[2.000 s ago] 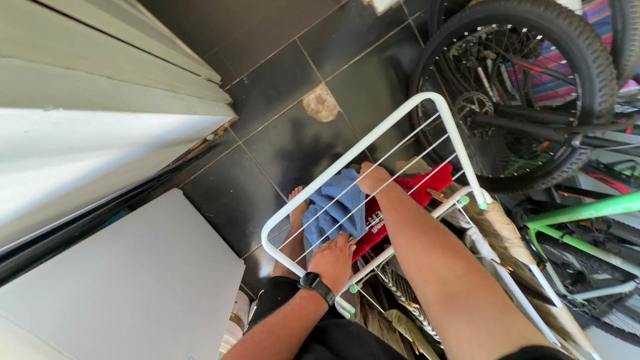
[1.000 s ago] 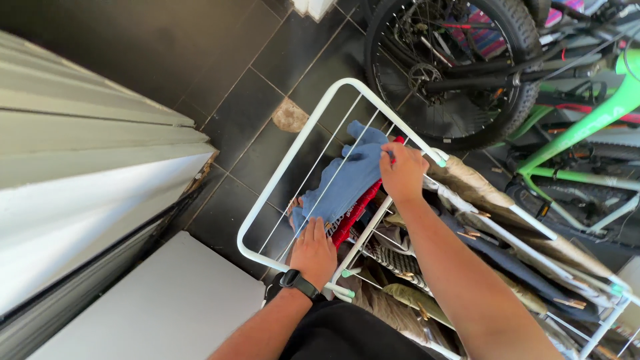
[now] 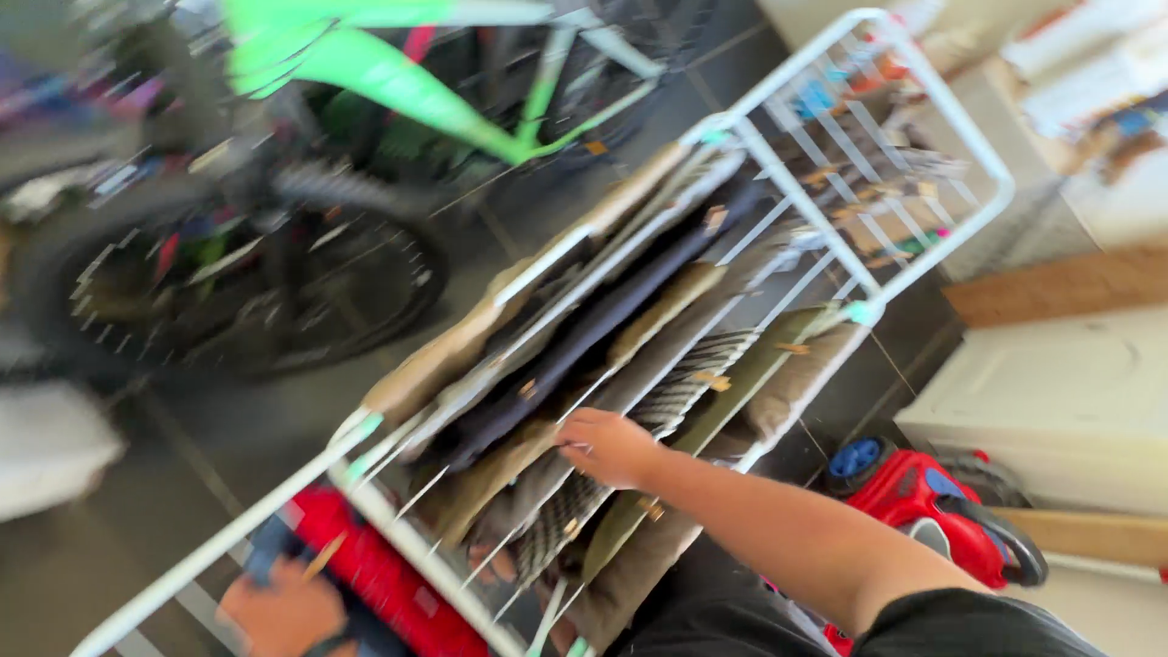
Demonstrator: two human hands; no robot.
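Note:
A white folding drying rack (image 3: 808,205) runs diagonally through the head view, hung with clothes and several wooden clothespins. At the lower left, my left hand (image 3: 283,607) is blurred beside a blue cloth (image 3: 265,543) and a red garment (image 3: 365,557) on the end wing; whether it grips either one cannot be told. A wooden clothespin (image 3: 326,555) stands by its fingers. Over the middle of the rack, my right hand (image 3: 607,447) has its fingers bent near a rail, above tan and grey garments; what lies between the fingertips is too blurred to tell. A navy garment (image 3: 584,338) hangs just beyond.
Behind the rack are a bicycle wheel (image 3: 246,274) and a bright green bicycle frame (image 3: 392,82). A red ride-on toy (image 3: 922,511) stands at the right beside a pale cabinet (image 3: 1049,411). Dark floor tiles (image 3: 173,447) show at the left.
The view has swung far toward the rack's other end. My right hand has left the blue cloth and is over the middle rails. My left hand remains by the blue cloth.

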